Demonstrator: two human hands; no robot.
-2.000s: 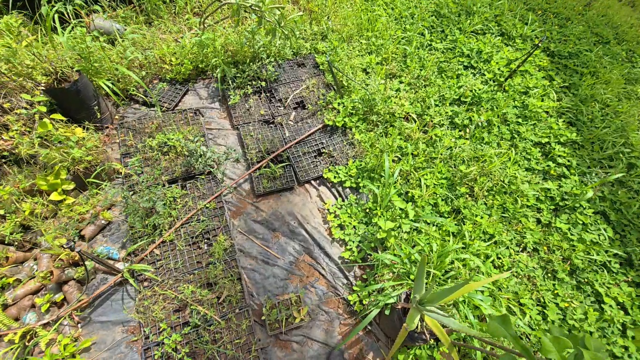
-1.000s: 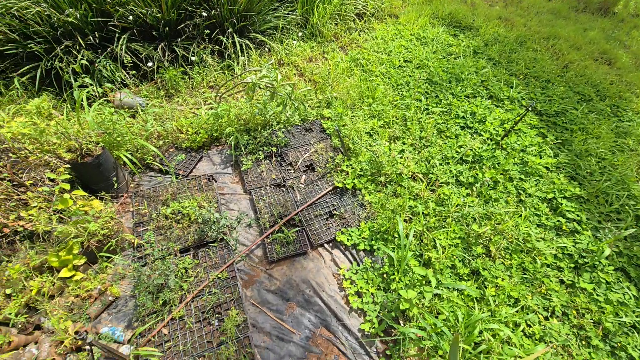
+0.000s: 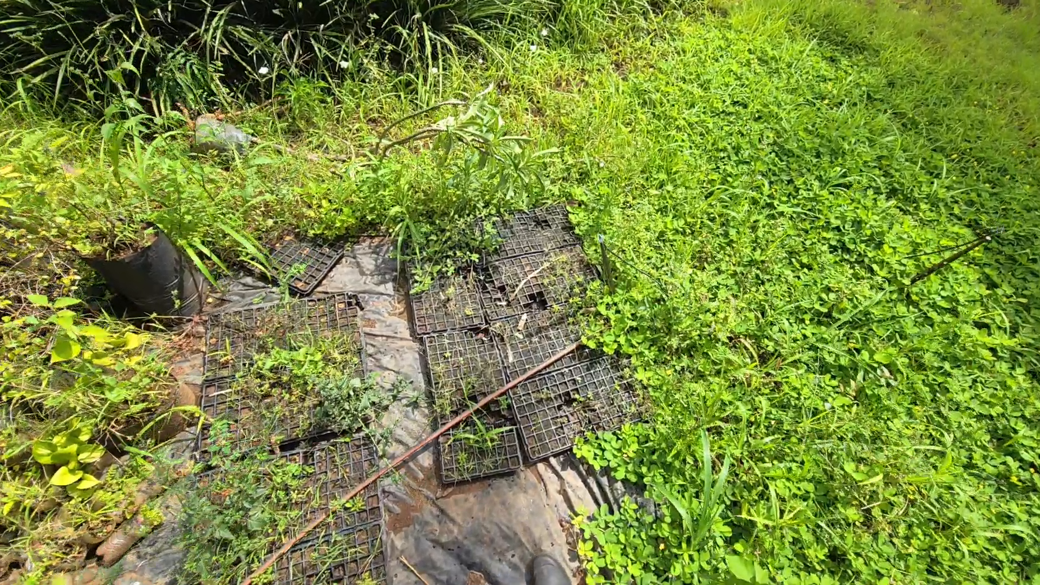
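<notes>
Neither my left hand nor my right hand is in view. Several black plastic seedling trays [image 3: 561,406] lie in two groups on a dark plastic ground sheet [image 3: 479,520], many with small weeds or seedlings in their cells. A long thin reddish-brown stick or pipe [image 3: 455,421] lies slantwise across both groups. One small tray [image 3: 305,263] lies apart at the upper left. The toe of a dark boot [image 3: 549,570] shows at the bottom edge.
A black plant bag [image 3: 154,276] leans at the left among weeds. Low green ground cover [image 3: 812,366] fills the right side, where a thin dark rod [image 3: 951,260] sticks up. Long-leaved plants [image 3: 244,49] stand at the back. A leafy branch [image 3: 455,134] arches behind the trays.
The view has tilted up and moved forward. The long-leaved plants at the back have come into view, and a boot toe now shows at the bottom.
</notes>
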